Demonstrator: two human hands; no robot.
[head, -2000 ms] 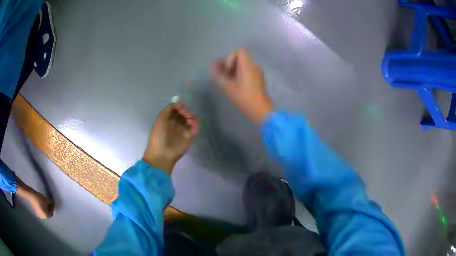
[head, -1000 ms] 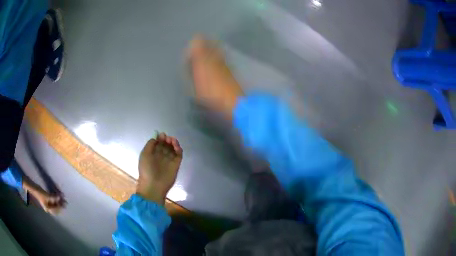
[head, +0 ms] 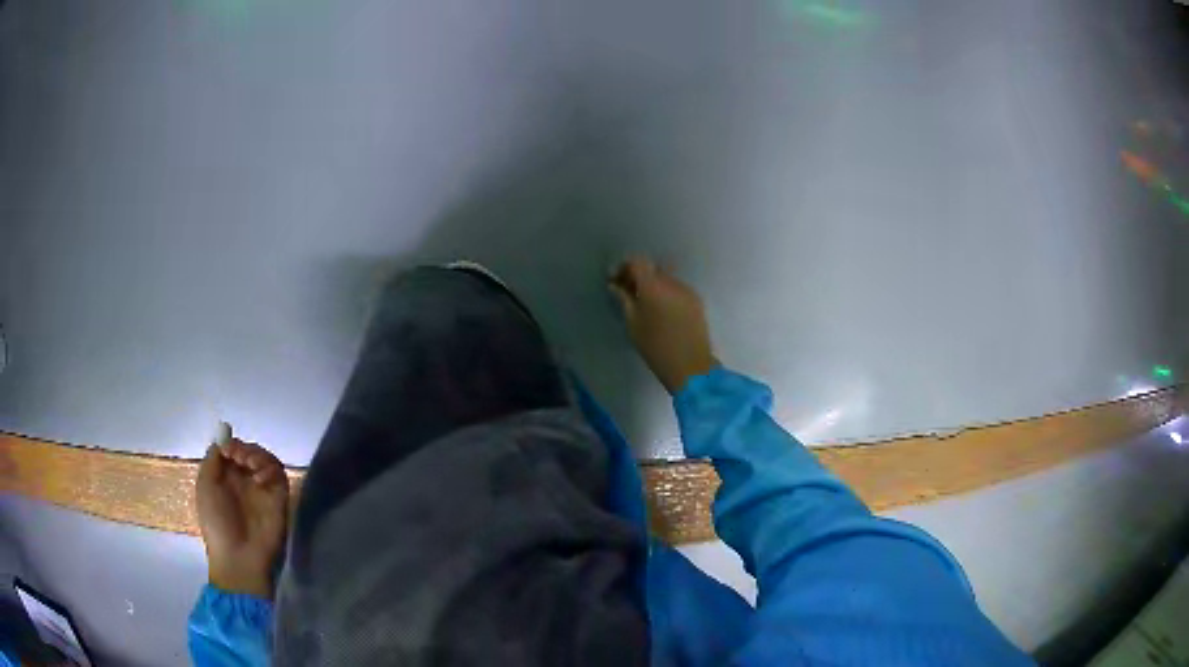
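My left hand (head: 243,511) is at the lower left, beside my leg, with its fingers curled. A small whitish tip, perhaps a finger cot (head: 223,434), shows at the top of one finger. My right hand (head: 668,321) is near the middle, low over the grey floor, its fingers bent together and pointing left. A small pale spot shows at its fingertips. I cannot tell whether it is a covered finger or a held piece, nor whether either hand holds anything.
My dark grey-clad leg (head: 456,521) fills the lower middle between my hands. A yellow-orange line (head: 926,467) crosses the grey floor (head: 913,235). A dark-edged white object (head: 52,625) lies at the lower left edge. A pale green-grey surface (head: 1160,632) shows at the lower right corner.
The view has turned; the blue stool and other person's shoe and hand have left it. My left hand sits further left and lower, my right hand further right and lower. My leg covers more.
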